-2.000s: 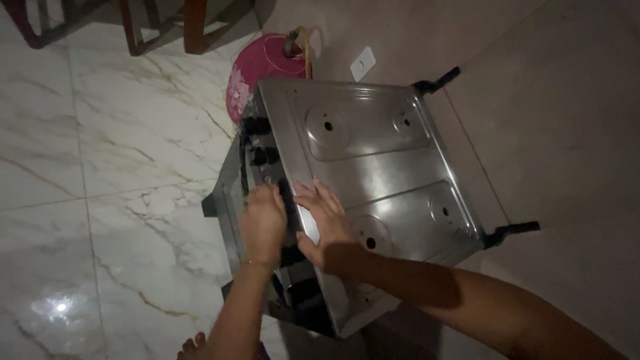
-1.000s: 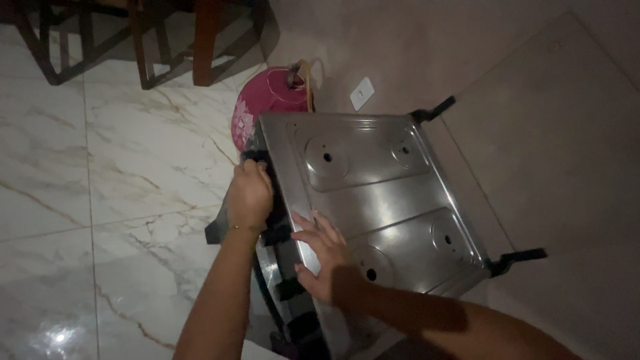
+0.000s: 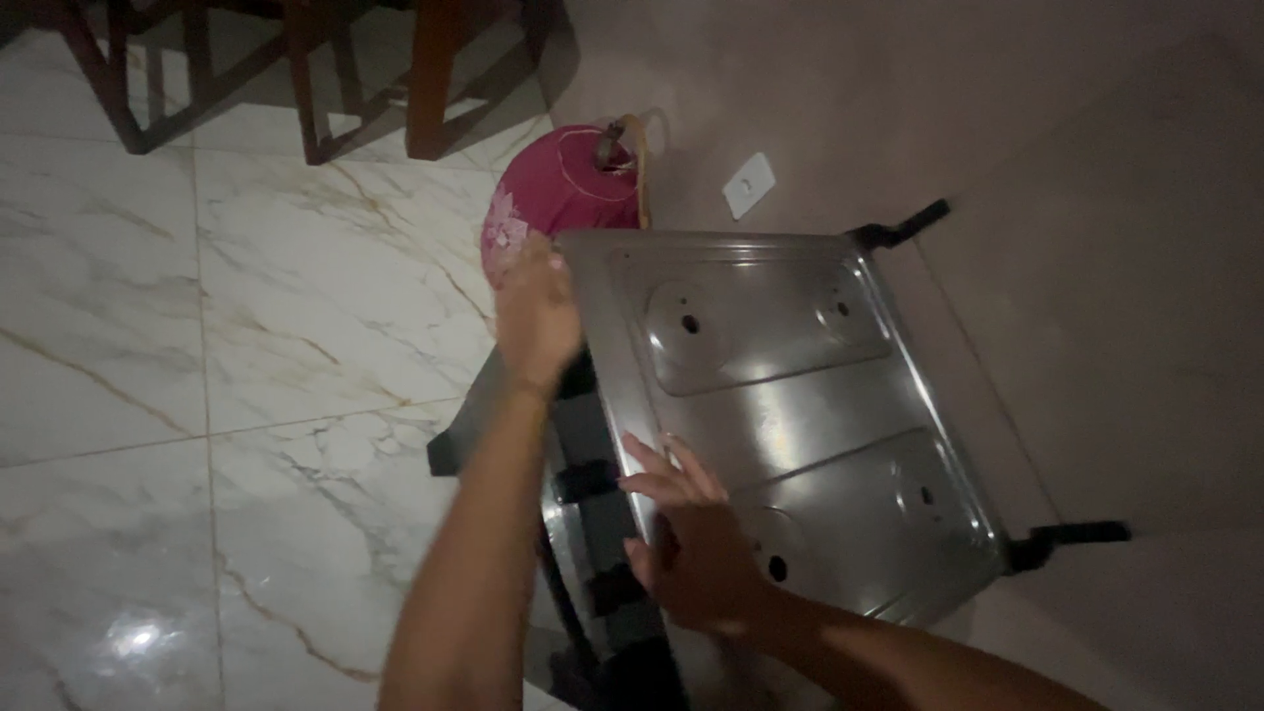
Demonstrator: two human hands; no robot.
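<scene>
A gas stove with a bare stainless steel cooktop [image 3: 780,415] fills the middle of the view, its burner wells showing holes and no grates. Black control knobs [image 3: 588,481] line its front panel. At the panel's far end is my left hand [image 3: 538,321], blurred, with its fingers bent near the cooktop's corner; whether it grips anything there is hidden. My right hand [image 3: 691,543] rests on the front edge of the cooktop, fingers spread, holding nothing. Black hinge brackets [image 3: 899,227] stick out at the rear corners.
Beyond the stove, a gas cylinder in a pink fabric cover [image 3: 563,183] stands by the wall, with a hose at its top. A white wall plate [image 3: 749,186] is beside it. Wooden furniture legs [image 3: 430,89] stand on the marble-patterned tile floor [image 3: 326,296] at upper left.
My left hand has moved along the knob panel, from near its middle to the far end by the pink cover. My right hand has stayed on the cooktop's front edge.
</scene>
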